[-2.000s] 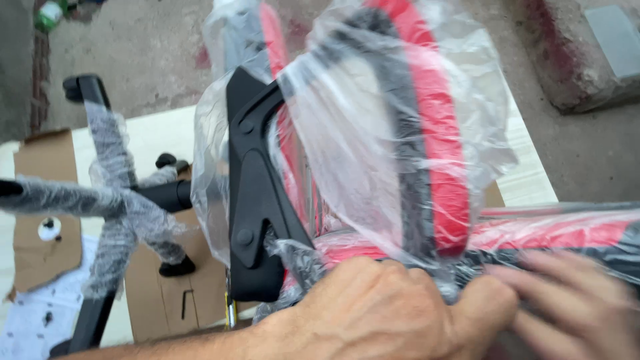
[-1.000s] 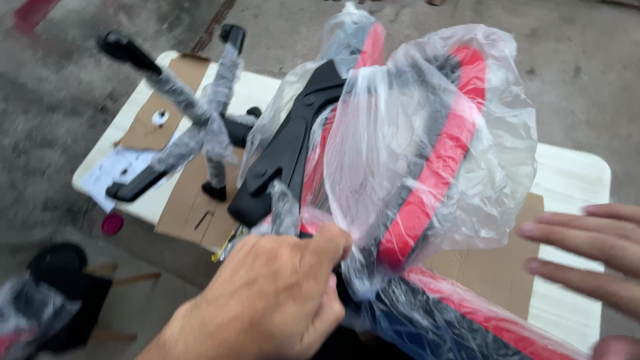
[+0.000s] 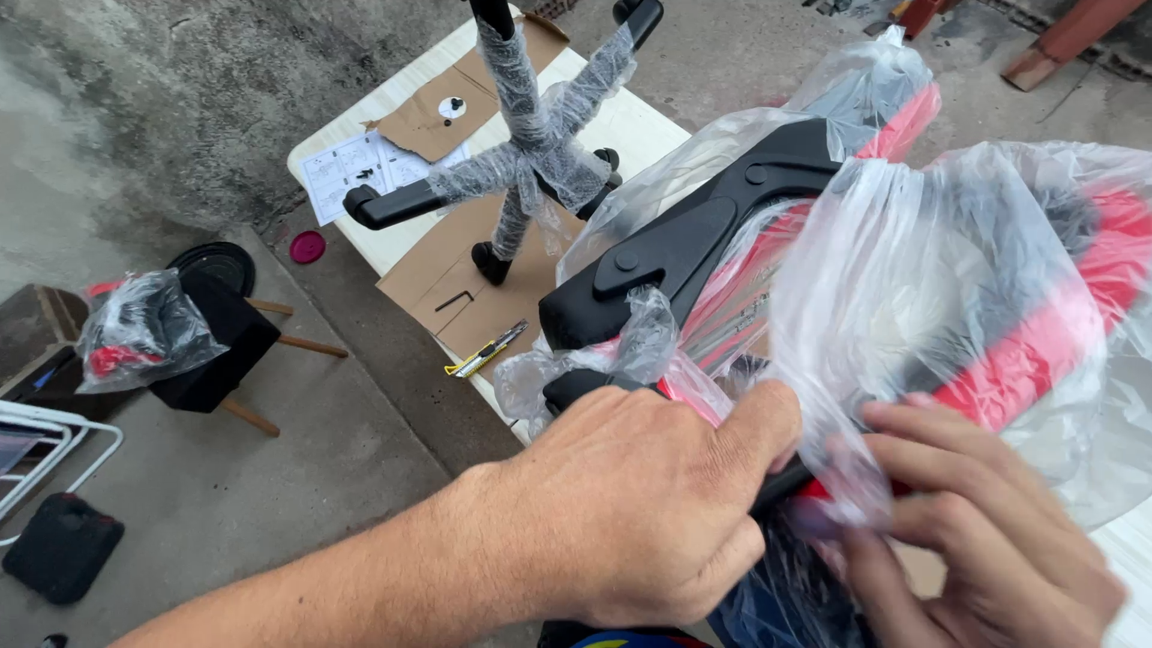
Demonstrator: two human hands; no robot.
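A red and black chair part wrapped in clear plastic (image 3: pixel 1017 360) lies at the right of the head view, with a black plastic side bracket (image 3: pixel 684 234) along it. My left hand (image 3: pixel 648 495) is closed on the wrapped part just below the bracket; the exact grip point is hidden under the fingers. Close beside it, my right hand (image 3: pixel 972 513) pinches the gathered plastic film between thumb and fingers. Beyond the bracket, a black five-star chair base (image 3: pixel 409 202), its legs covered in bubble wrap, stands on the table.
On the white table (image 3: pixel 315 153) lie cardboard (image 3: pixel 423 247), an instruction sheet (image 3: pixel 337 171), a hex key (image 3: pixel 454 300) and a yellow utility knife (image 3: pixel 486 349). A black stool (image 3: pixel 211 351) bearing a plastic bag (image 3: pixel 144 328) stands at the left, near a folded white metal frame (image 3: pixel 90 427).
My right hand, apart from the wrapped part one second ago, has moved left onto the film. The left hand stays on the part. The view has shifted.
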